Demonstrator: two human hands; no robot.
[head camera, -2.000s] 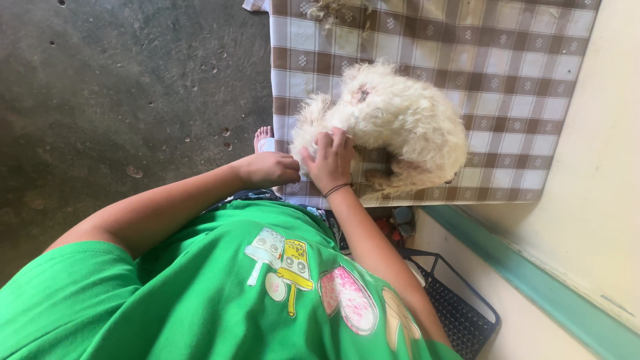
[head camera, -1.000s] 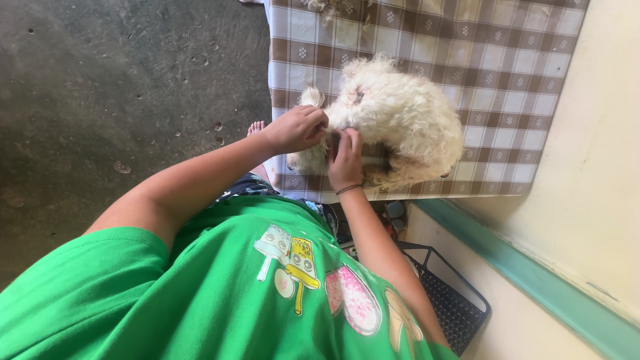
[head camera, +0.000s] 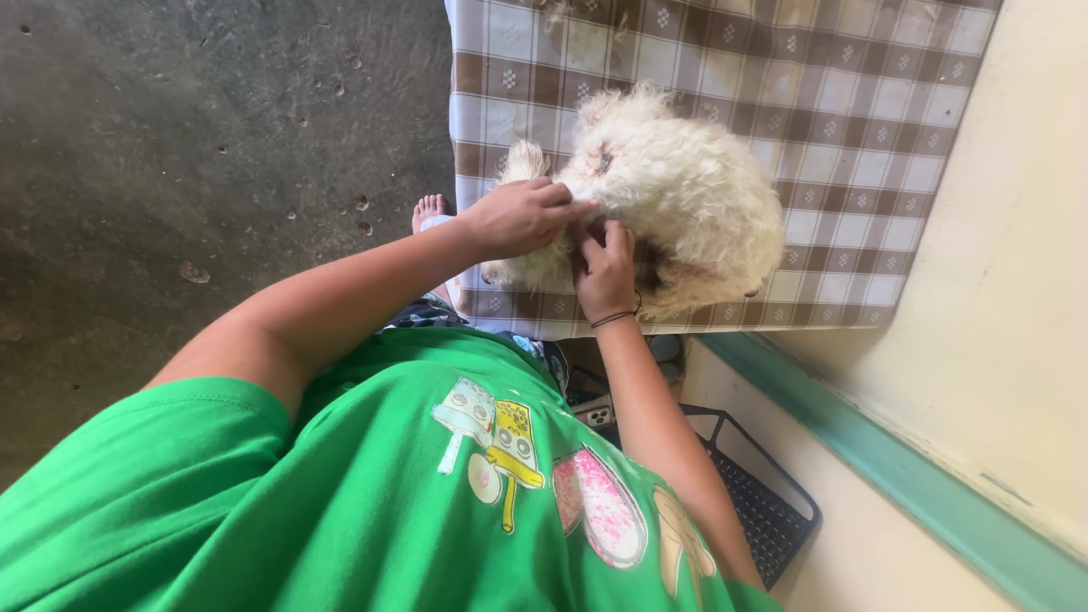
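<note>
A curly-haired, cream-white dog (head camera: 697, 187) lies curled on a brown-and-white checked cloth (head camera: 858, 200). A dark, sore-looking patch (head camera: 604, 160) marks its coat above my hands. My left hand (head camera: 523, 217) reaches in from the left, its fingers bunched against the fur between the main body and a tufted part at the left. Just right of it and lower, my right hand (head camera: 605, 263), with a thin dark band on the wrist, has thumb and fingers bent into the same fur. Some fingertips are hidden in the coat. No tool shows in either hand.
Loose tufts of fur (head camera: 552, 10) lie on the cloth at the top. A pale wall (head camera: 1011, 280) with a green ledge (head camera: 884, 450) runs along the right. Below the cloth's near edge stands a black mesh basket (head camera: 769, 510). Grey concrete floor (head camera: 212, 127) fills the left.
My left hand, low at the cloth's left edge two seconds ago, has moved up and right onto the fur beside my right hand. My right hand stays in the dog's coat.
</note>
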